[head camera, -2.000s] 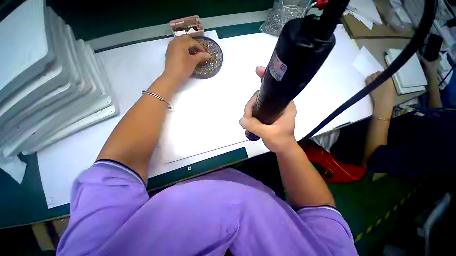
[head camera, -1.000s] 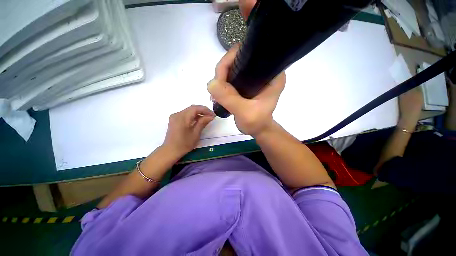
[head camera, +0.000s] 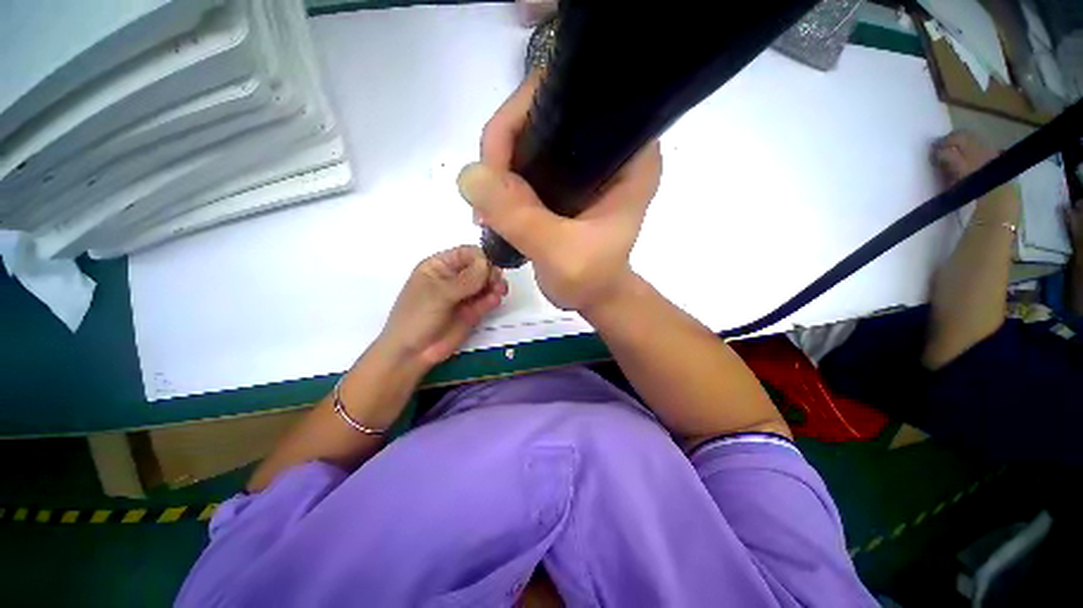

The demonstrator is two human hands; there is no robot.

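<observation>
My right hand [head camera: 564,214] grips the thick black electric screwdriver [head camera: 629,89], which is tilted with its nose down near the front of the white sheet [head camera: 273,285]. My left hand [head camera: 445,305] is just left of the nose, with thumb and fingertips pinched together at the driver tip. Whether a screw is between the fingertips is too small to tell. The edge of a white panel under the tip cannot be made out against the sheet. The screw dish [head camera: 542,45] is mostly hidden behind the screwdriver.
A tall uneven stack of white panels [head camera: 255,143] stands on the left, with crumpled white scrap [head camera: 54,279] beneath. A black cord [head camera: 879,244] curves to the right. A clear bag of screws [head camera: 819,30] lies at the back right. Another person's arm [head camera: 976,255] rests at the right.
My left hand has moved from the screw dish to the driver tip. My right hand has brought the screwdriver leftward and its nose beside the left fingertips. The view has shifted.
</observation>
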